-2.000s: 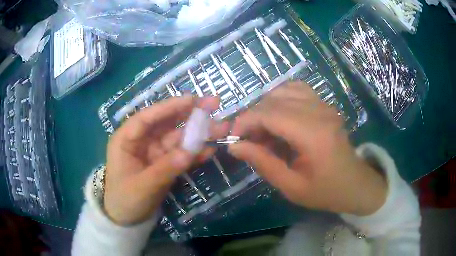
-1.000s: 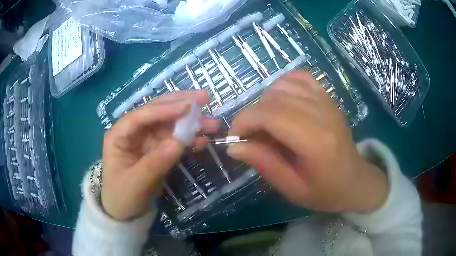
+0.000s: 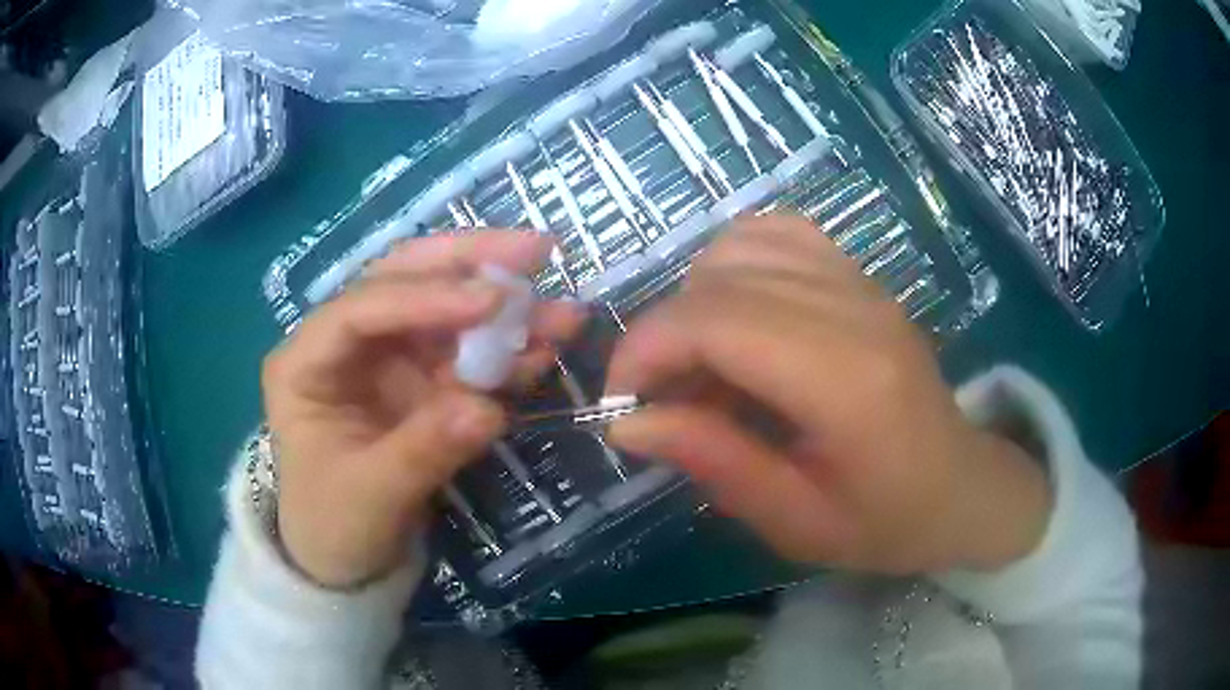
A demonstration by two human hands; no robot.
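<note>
My left hand (image 3: 385, 391) holds a translucent white cap (image 3: 495, 328) between its fingers, above the tray's lower left part. My right hand (image 3: 823, 404) pinches a thin metal shaft with a white section (image 3: 614, 407). The shaft points left toward my left thumb; whether its thin end touches the thumb is unclear. Below both hands lies a clear blister tray (image 3: 982, 290) with shafts lying crosswise to pale holding strips (image 3: 607, 81). My hands hide the middle of the tray.
A clear tub of loose shafts (image 3: 1025, 162) stands at right, with white parts (image 3: 1099, 20) above it. A crumpled clear bag (image 3: 364, 54) lies at upper left, beside a labelled clear box (image 3: 202, 162). A second blister tray with shafts (image 3: 68, 378) is at far left.
The white cap has moved left and slightly down, and its tilt has changed. The shaft in my right hand has moved slightly down and now slants.
</note>
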